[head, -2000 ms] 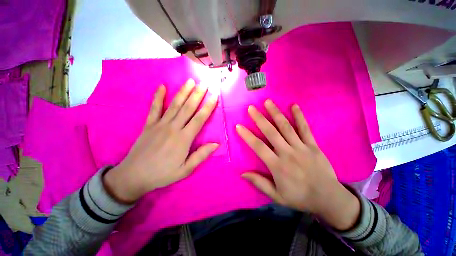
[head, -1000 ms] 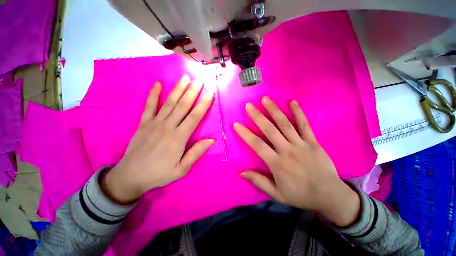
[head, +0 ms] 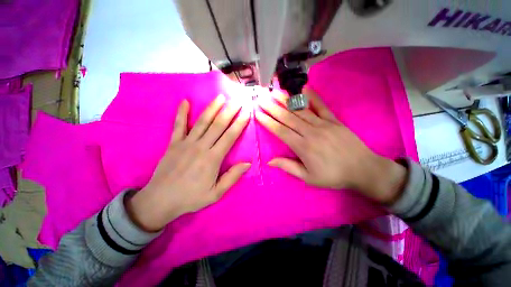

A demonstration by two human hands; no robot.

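A large bright pink garment panel (head: 224, 207) lies flat across the machine table and under the sewing machine head (head: 286, 28). The needle area is washed out by bright light. A stitched line runs down the middle of the panel. My left hand (head: 193, 162) lies flat on the panel left of this line, fingers spread, fingertips near the lit needle area. My right hand (head: 330, 148) lies flat on the panel right of the line, its fingertips close to the needle area and partly behind the knurled silver knob (head: 297, 101). Neither hand grips anything.
Scissors with gold-coloured handles (head: 476, 137) lie right of the panel on the white table (head: 448, 126), beside printed ruler marks. Darker pink cut pieces (head: 33, 33) lie on brown cardboard (head: 28, 207) at the left. Blue crate material (head: 487, 188) shows at the right.
My right hand has moved up and left, towards the needle area. My left hand stays on the panel in nearly the same place. The view has shifted and shows more of the machine head.
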